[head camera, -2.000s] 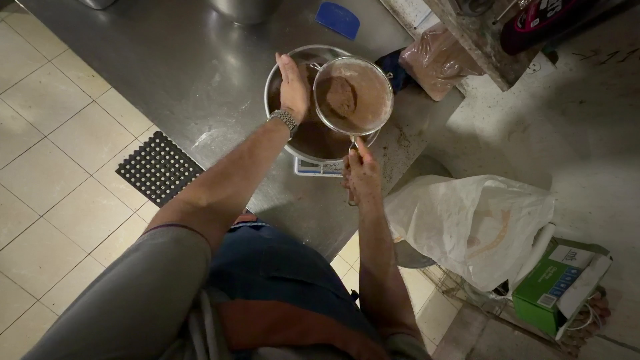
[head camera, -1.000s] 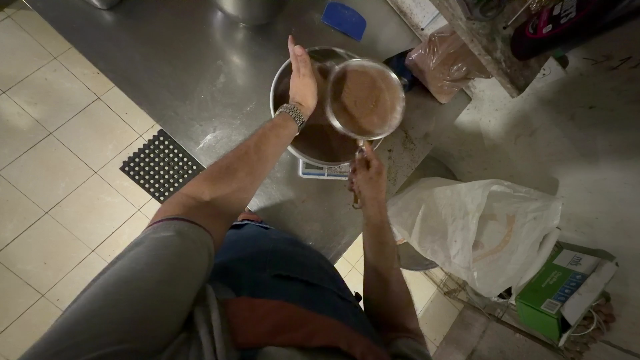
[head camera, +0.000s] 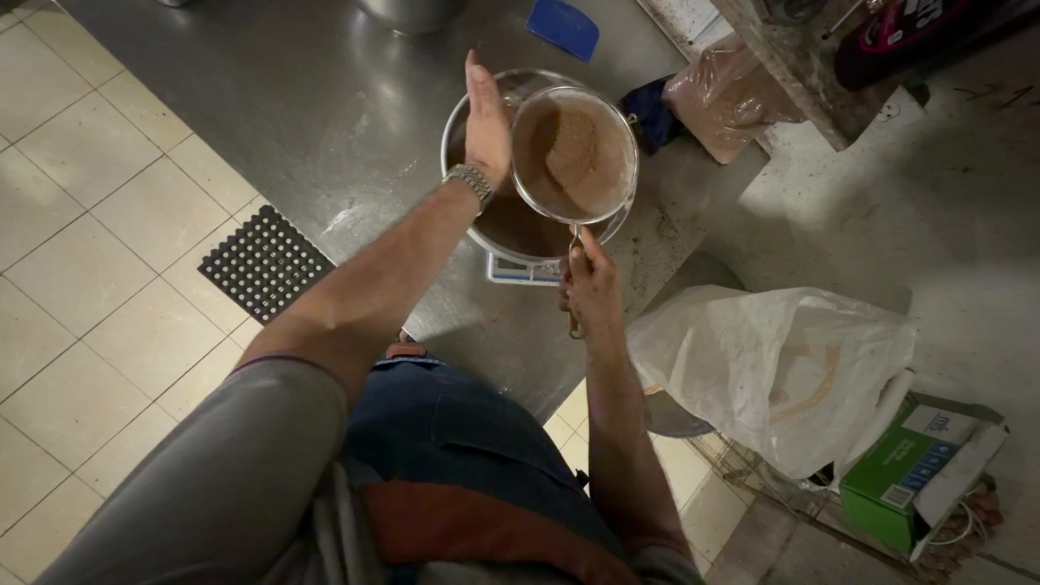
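Observation:
My right hand (head camera: 591, 288) grips the handle of a round fine-mesh sieve (head camera: 632, 175), which is tilted over a large steel bowl (head camera: 449, 134). Brown powder (head camera: 574, 150) lies in the sieve, and more brown powder covers the inside of the bowl. My left hand (head camera: 487, 126), with a metal-band watch at the wrist, is upright with straight fingers at the sieve's left rim and holds nothing; whether the palm touches the rim cannot be told. Beneath the bowl, a white digital scale (head camera: 524, 270) shows its front edge.
On the steel table (head camera: 325, 106) are a blue plastic scraper (head camera: 562, 30), a steel pot (head camera: 412, 10) and a clear plastic bag of brown powder (head camera: 727, 97). A white plastic bag (head camera: 772, 366) and a green box (head camera: 902, 479) stand at the right. A perforated black mat (head camera: 264, 264) lies left.
The powder in the sieve has shifted and spread differently. My left hand has moved off the rim and back toward it, while my right hand keeps its hold on the handle.

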